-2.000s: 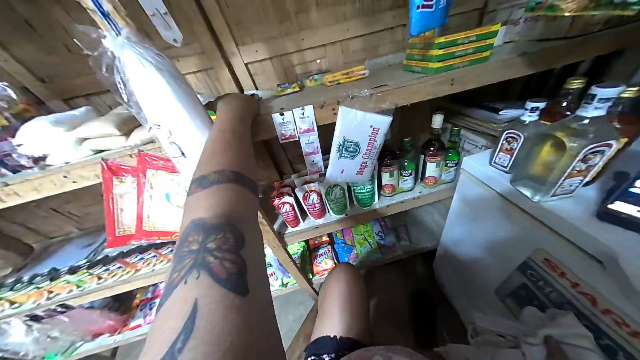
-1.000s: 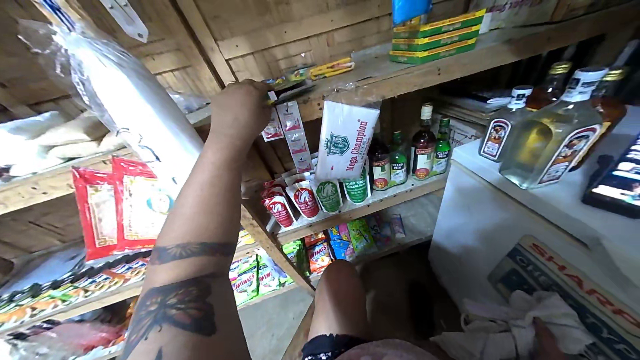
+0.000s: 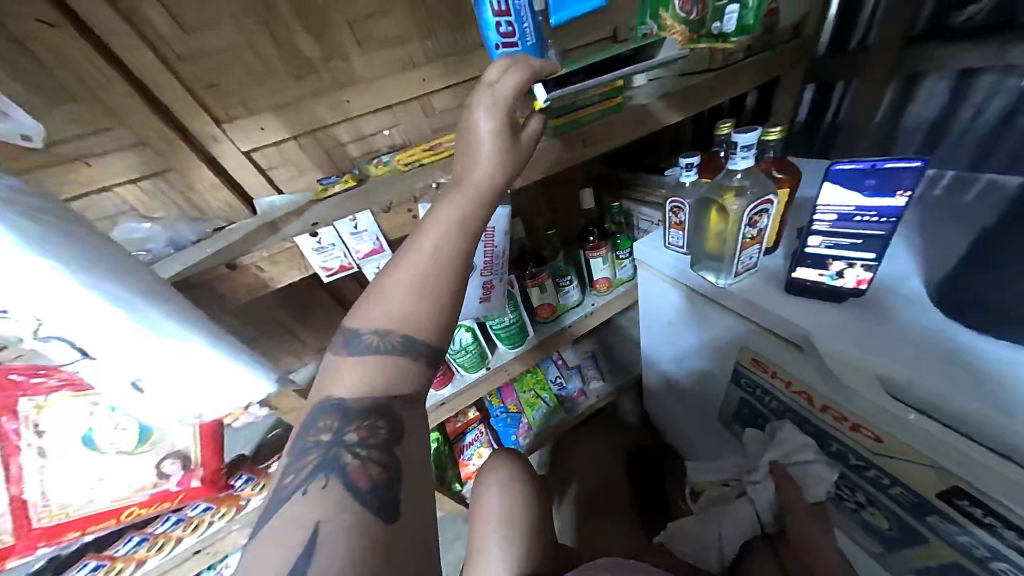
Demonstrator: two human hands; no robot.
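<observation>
My left hand [image 3: 500,120], on the tattooed arm, reaches to the upper shelf. Its thumb and fingers grip the near end of a thin flat box [image 3: 592,78] with a pale edge and a yellow corner, tilted above the stacked green and yellow boxes [image 3: 588,108]. A blue pack [image 3: 510,28] hangs just behind the fingers. Low at the right, my right hand [image 3: 788,500] holds a crumpled whitish cloth [image 3: 732,496] beside the white chest appliance; some of its fingers are hidden.
Small yellow packets [image 3: 424,152] lie along the wooden shelf [image 3: 560,152]. Below stand bottles [image 3: 598,256] and green-labelled cups [image 3: 508,320]. Glass liquor bottles [image 3: 732,216] and a lit phone [image 3: 856,228] stand on the white appliance [image 3: 688,344]. A plastic-wrapped white bundle [image 3: 120,304] hangs at left.
My left hand has moved right along the upper shelf, from the small packets to the stacked boxes. The view has shifted, and the whole phone now shows.
</observation>
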